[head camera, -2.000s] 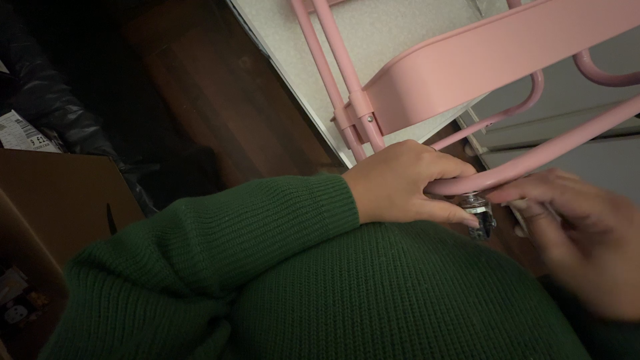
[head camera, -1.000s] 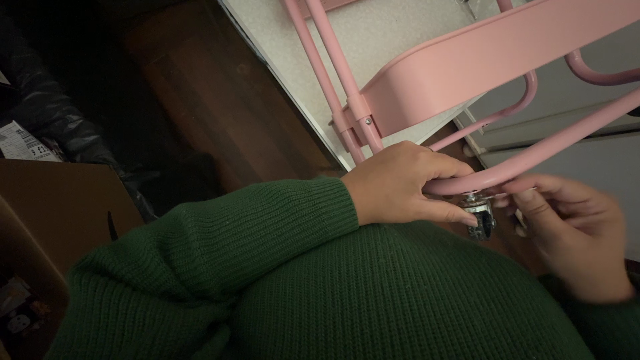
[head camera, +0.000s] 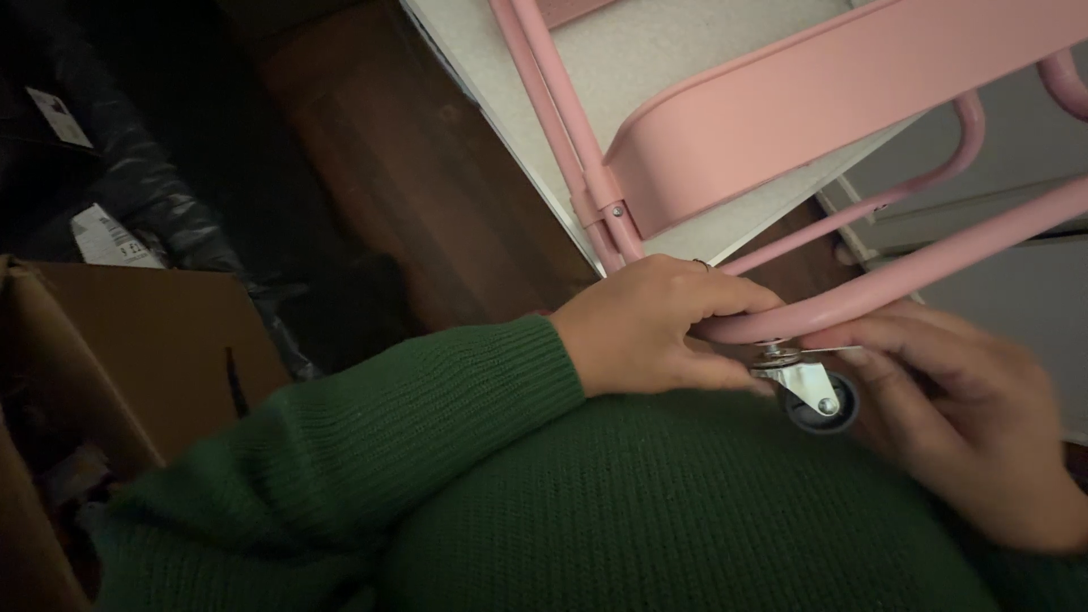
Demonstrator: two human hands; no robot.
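Observation:
A pink metal cart frame with a curved tube [head camera: 884, 293] lies across the right side of the view, its pink tray [head camera: 816, 110] above. Under the near bend of the tube sits a caster wheel [head camera: 818, 404] with a shiny metal bracket. My left hand [head camera: 671, 327] grips the tube's end, thumb beside the caster bracket. Between thumb and fingers of my right hand [head camera: 960, 399] is a thin flat metal wrench [head camera: 833, 349], its far end at the caster's stem. The wrench's jaw is hidden.
Below the cart is a white surface [head camera: 680, 51] above a dark wood floor [head camera: 408, 161]. An open cardboard box [head camera: 170, 348] stands at the left, next to black plastic sheeting [head camera: 161, 187] and labelled items. Pale grey panels are at the right.
My right hand has shifted and turned near the caster, and the caster's wheel now points toward the right. My left hand keeps its hold on the tube.

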